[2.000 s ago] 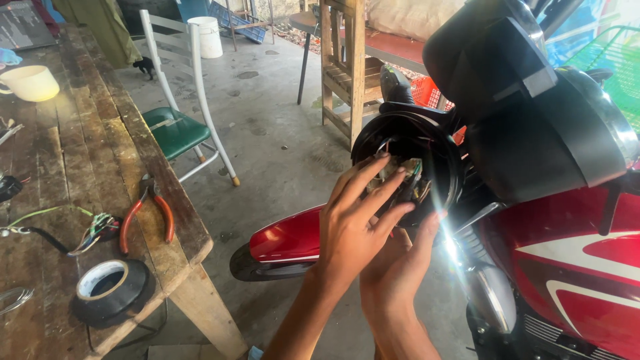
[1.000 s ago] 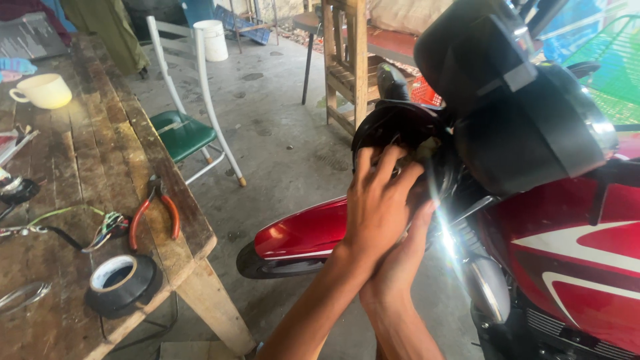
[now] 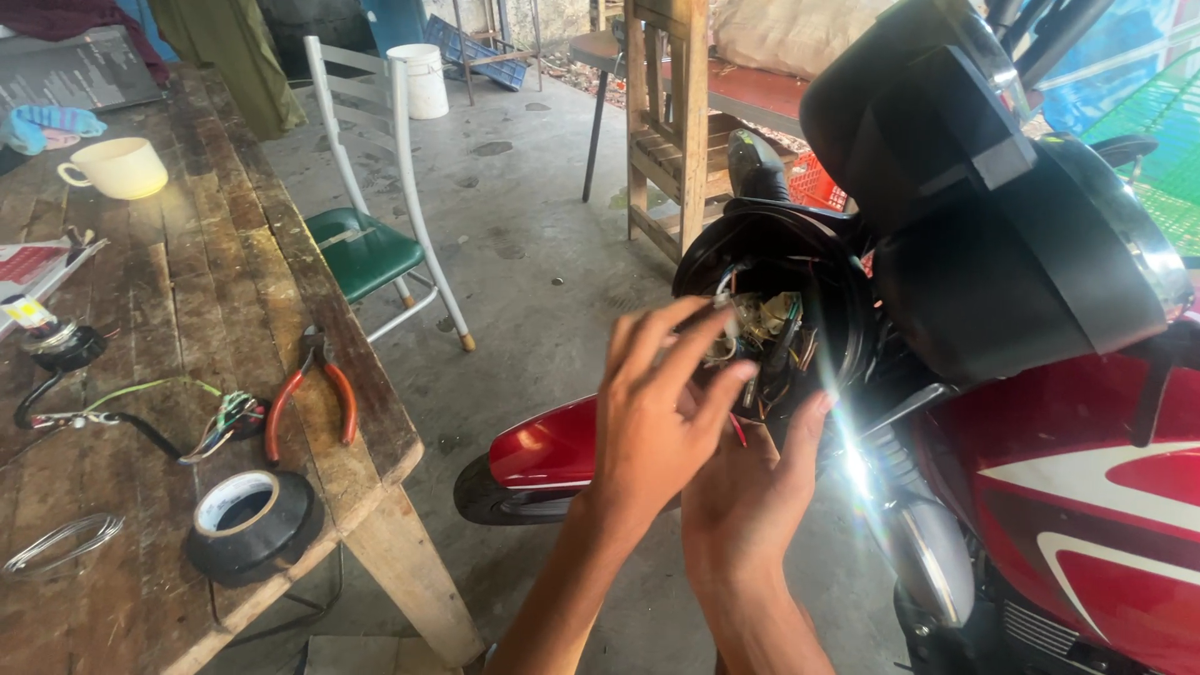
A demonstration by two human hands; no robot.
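Note:
The open black headlight housing of a red motorcycle faces me, with a bundle of wires and connectors inside. My left hand is in front of the housing's left side, its fingers spread and slightly blurred at the wires; whether they touch one cannot be told. Below the opening, my right hand is palm up with the thumb raised along the lower rim. A short red wire shows between the hands; whether the right fingers grip anything is hidden. Black round gauges stand above the housing.
On the wooden table at left lie red-handled pliers, black tape, a wire coil, a bulb with wiring and a yellow mug. Beyond are a green-seated chair, a wooden stand and the red front fender.
My left hand, which was deep in the housing a second ago, has drawn back to the left, uncovering the wires. My right hand remains below the rim.

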